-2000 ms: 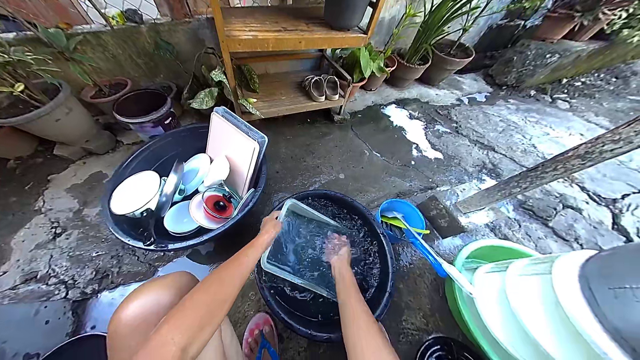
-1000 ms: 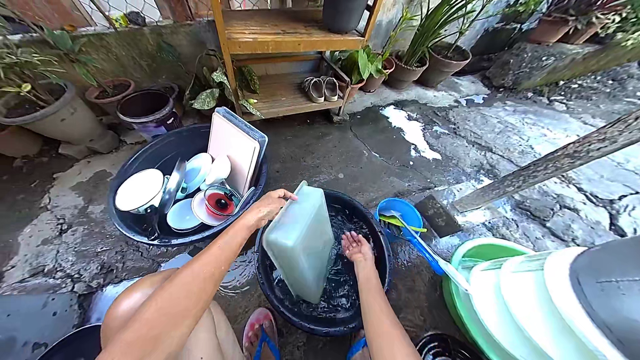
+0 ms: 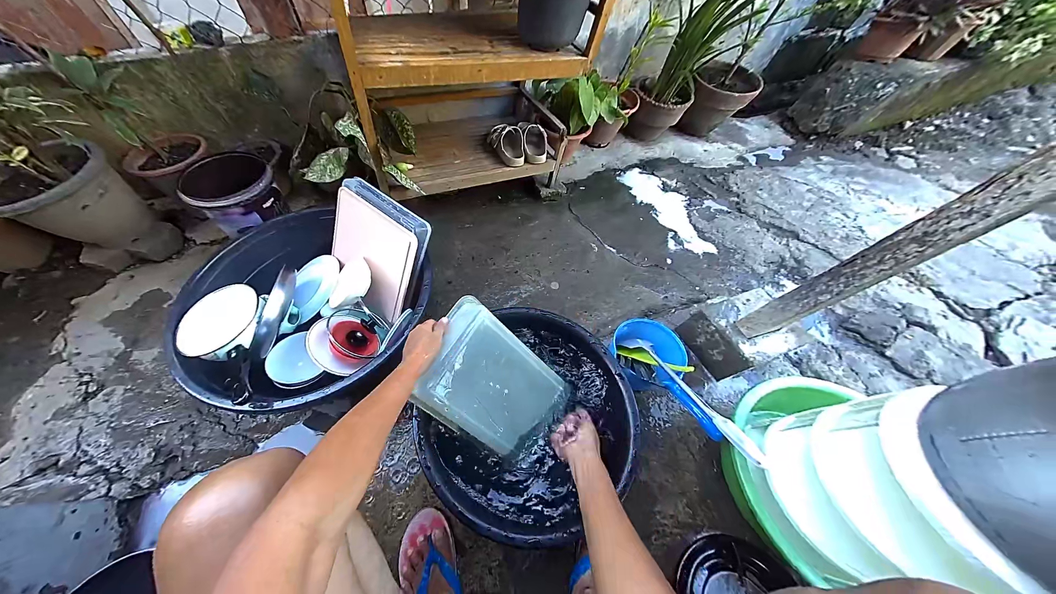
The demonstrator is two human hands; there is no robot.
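A clear rectangular plastic container is tilted, its flat face up and its lower end in the water of a round black basin. My left hand grips the container's upper left edge. At its lower right corner, my right hand is at the water surface with its fingers curled; whether it touches the container I cannot tell. To the left, a larger dark basin holds white plates, a lidded pot, a red bowl and upright rectangular trays or lids.
A blue dipper with brushes stands right of the basin. A green basin and stacked white tubs are at the lower right. A wooden pole slants at the right. Behind stand a wooden shelf with shoes and potted plants.
The container, raised steeply on its side one second ago, now leans lower with its flat face up. My right hand has gone from spread above the water to curled at its surface.
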